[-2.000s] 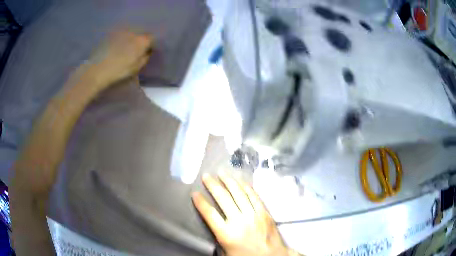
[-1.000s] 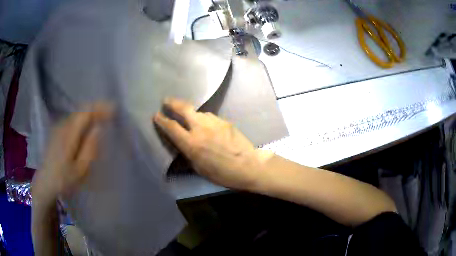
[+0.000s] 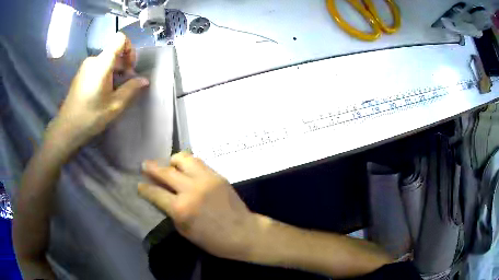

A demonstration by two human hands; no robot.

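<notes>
A grey garment panel (image 3: 145, 120) lies on the white machine bed at the left and hangs over the front edge. Its straight right edge runs from the needle area toward me, with a dark layer showing beside it. The presser foot and needle (image 3: 163, 34) are just beyond the cloth's far end. My left hand (image 3: 104, 87) is on the far part of the panel, thumb and fingers bent, pinching the cloth. My right hand (image 3: 199, 205) holds the near part of the edge, fingertips on top and the lower fingers hidden. A dark patch (image 3: 158, 232) shows at the cloth's lower edge.
Orange-handled scissors (image 3: 365, 16) lie on the bed at the top. A printed ruler scale (image 3: 372, 106) runs along the table front. A thread tail (image 3: 241, 31) lies right of the needle. Grey cloth pieces (image 3: 391, 208) hang at the lower right. A small brown object (image 3: 480, 74) is at the table's right end.
My left hand has moved up and right to the cloth near the needle. My right hand has moved lower and left along the edge. The panel's edge now lies straighter, and the view has shifted right.
</notes>
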